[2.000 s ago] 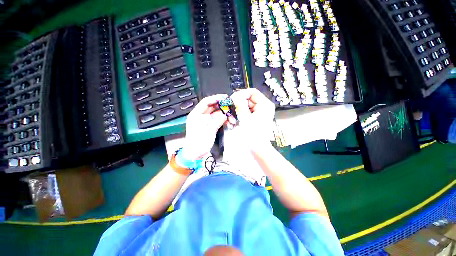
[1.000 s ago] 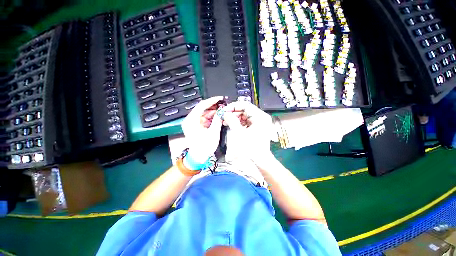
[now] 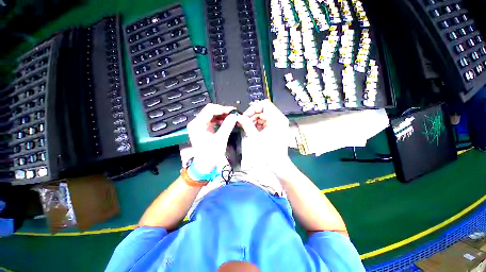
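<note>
A small dark piece shows between the fingertips of both hands, above the lap at the bench edge. It is mostly hidden by the fingers and too small to make out in detail. My left hand pinches it from the left, with a blue band and an orange band at the wrist. My right hand is beside it, thumb and index finger close together at the piece. The narrow housing tray lies just beyond the hands. The tray of white parts lies right of it, with white and yellow pieces in rows.
The wide housing tray and a second narrow tray are on the left. Stacked trays stand far left and far right. A black side tray, white sheet and cardboard box are lower.
The green and yellow unit seen between the fingers two seconds ago is no longer visible; only a small dark part shows. Both hands stay together, with fingers shifted, and the view has moved slightly.
</note>
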